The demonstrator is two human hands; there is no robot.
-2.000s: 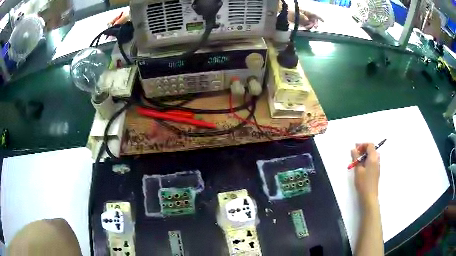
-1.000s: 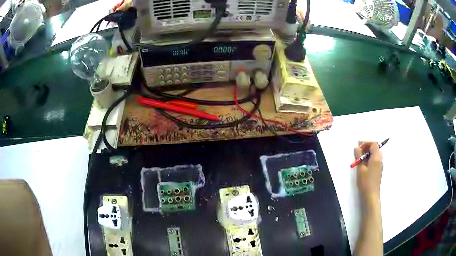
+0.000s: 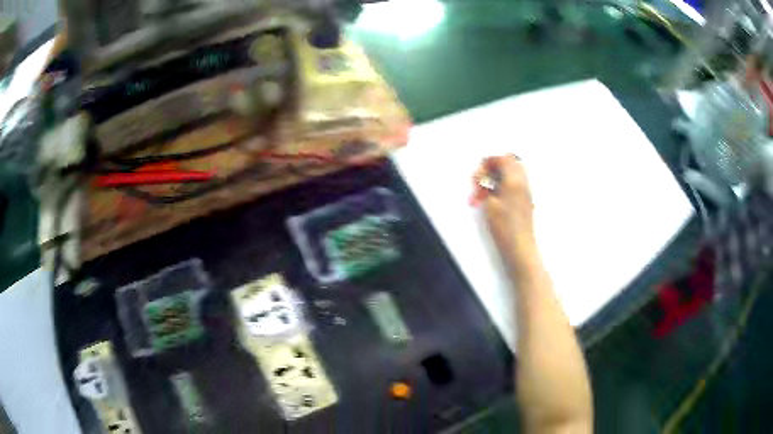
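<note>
My right hand is blurred over the white sheet right of the fixture. Its fingers are closed on a thin red and black pen, whose red end points down-left. The black test fixture box holds two green contact blocks, one at left and one at right, and two cream socket strips, one at centre and one at left. No adapter shows in the blocks. My left hand is out of the picture.
Instruments stand on the patterned board at upper left, with red test leads before them. A cream extension block stands to their right. An orange button and black switch are at the fixture's front. Green belt lies behind.
The view has swung to the right, so the fixture and instruments now lie further left and tilted. My left arm has gone out of the picture. My right hand still holds the pen.
</note>
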